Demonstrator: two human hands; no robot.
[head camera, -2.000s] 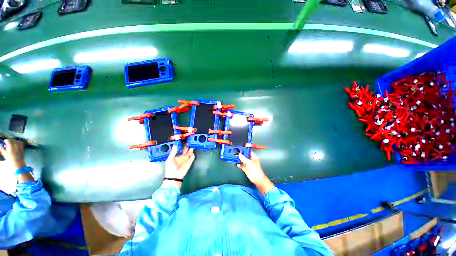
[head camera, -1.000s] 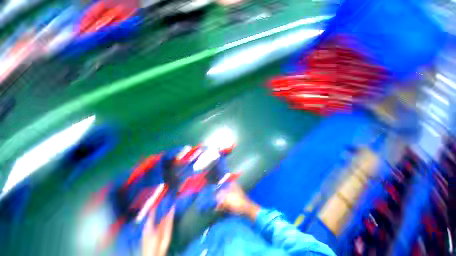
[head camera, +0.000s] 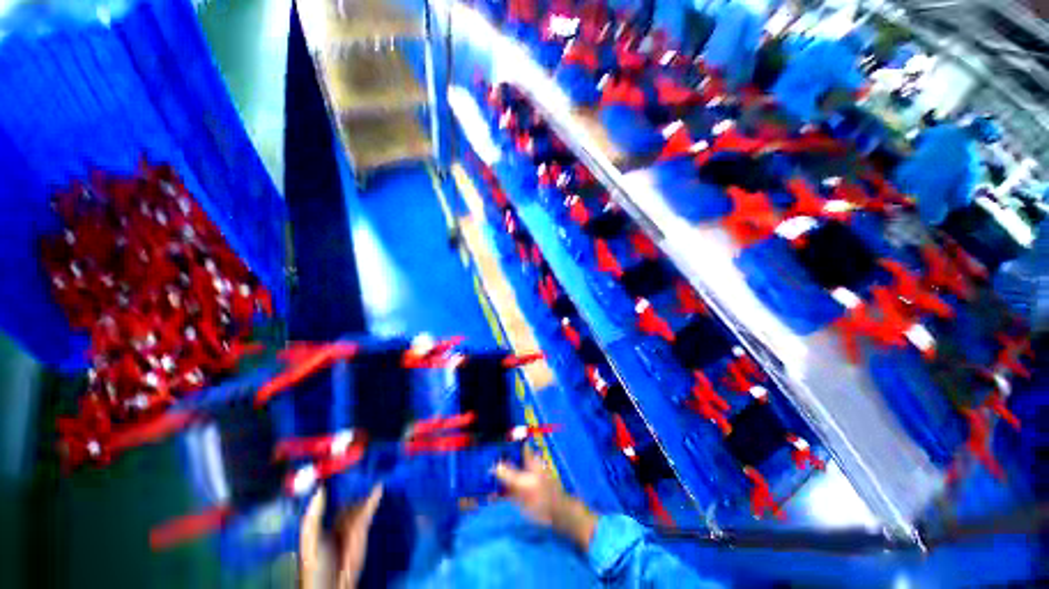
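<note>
A row of three clamped units, blue devices with dark screens (head camera: 380, 394) and red clamps (head camera: 311, 366) on their long sides, is held in front of me, blurred. My left hand (head camera: 336, 535) grips the near edge of the row between the left and middle units. My right hand (head camera: 538, 489) grips the near end of the right unit. Both hands are partly hidden by the devices, and the fingers under them do not show.
A blue crate (head camera: 109, 92) with a heap of red clamps (head camera: 150, 288) is at left. A wire rack (head camera: 794, 380) at right holds many clamped units on several levels. Cardboard (head camera: 374, 86) lies beyond a strip of blue floor. People in light-blue smocks (head camera: 938, 173) are at upper right.
The view has swung right, from the green bench to the rack. The three clamped units have moved along in both hands, and the crate now shows at left.
</note>
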